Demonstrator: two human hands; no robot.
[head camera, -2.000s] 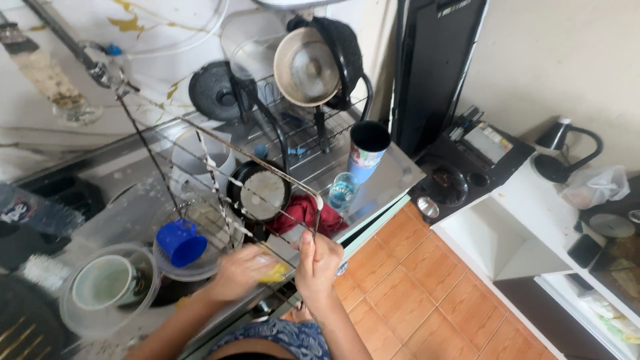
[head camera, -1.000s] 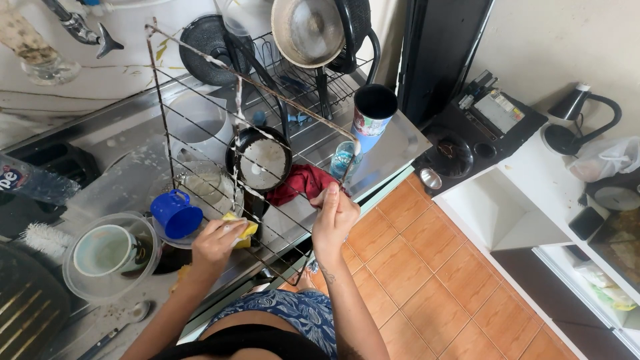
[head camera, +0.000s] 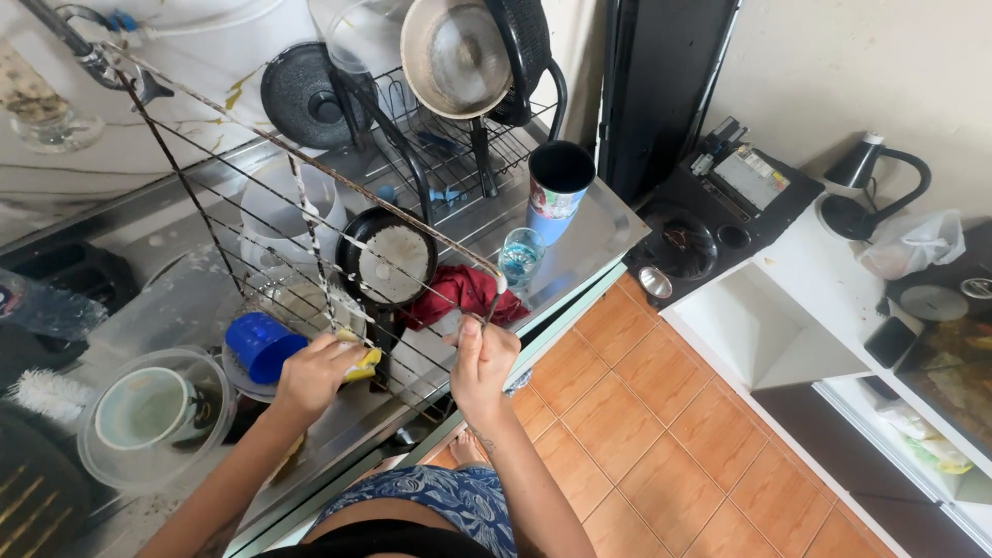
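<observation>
A dark wire rack (head camera: 387, 208) with patches of white foam is held tilted over the sink counter. My right hand (head camera: 482, 360) grips its near right corner. My left hand (head camera: 318, 376) presses a yellow sponge (head camera: 363, 364) against the foamy bars. Beneath the rack are a small black frying pan (head camera: 391, 263), a translucent container (head camera: 291, 205) and a red cloth (head camera: 465, 294). A blue plastic mug (head camera: 262, 346) lies on its side just left of my left hand.
A drying rack (head camera: 511, 151) holds a beige pan (head camera: 456, 58) and a black colander. A glass (head camera: 521, 256) and a tall cup (head camera: 559, 182) stand at the counter's right end. A plastic bowl (head camera: 221, 418) with a cup inside sits at lower left. The faucet (head camera: 93, 58) is at upper left.
The wire rack has shifted and changed its tilt between frames; its far corner now shows near the faucet. Both hands stay on it, with the sponge still in my left hand.
</observation>
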